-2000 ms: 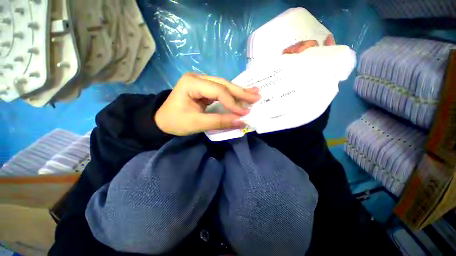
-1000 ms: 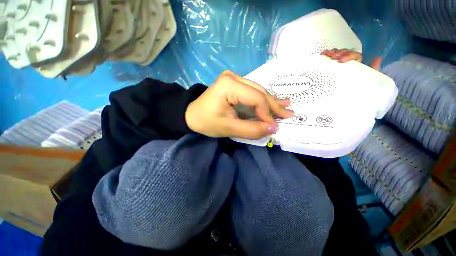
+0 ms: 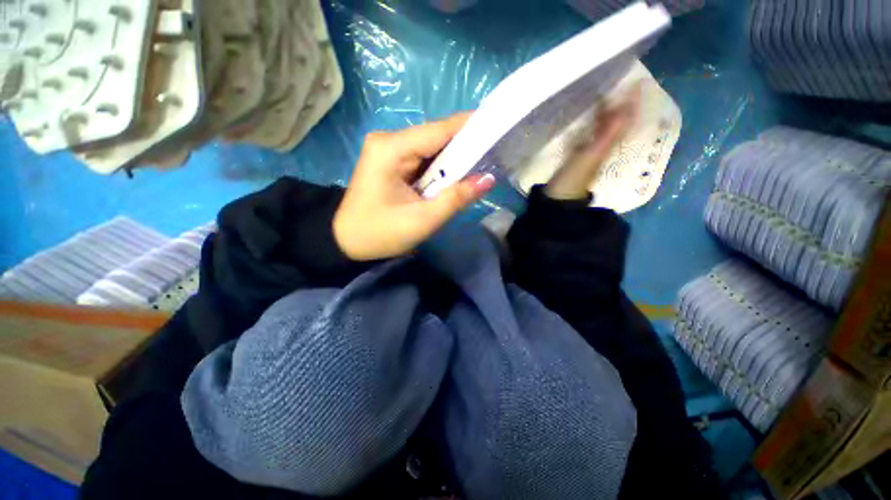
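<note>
My left hand (image 3: 396,195) grips one end of a white hexagonal housing (image 3: 547,83), thumb on the near face, fingers behind. The housing is tilted up, its slim side edge facing me and its far end raised to the upper right; a tiny dark spot shows on its near edge. My right hand (image 3: 598,146) is blurred, behind the raised housing and over a second white hexagonal cover (image 3: 650,146) lying beyond; whether it touches either cannot be told. That cover shows faint grey dots and small marks near its right edge.
Cream studded panels (image 3: 73,73) stand in a pile at upper left. Rows of housings on edge (image 3: 782,210) lie at right beside a carton (image 3: 830,420). More housings (image 3: 88,254) stand at left behind another carton (image 3: 68,381). Wrinkled clear plastic sheet (image 3: 391,73) covers the blue floor ahead.
The housing has swung from printed face up to nearly on edge, far end raised. My right hand has let go of its far side and shows behind it. The cover beyond shows more fully.
</note>
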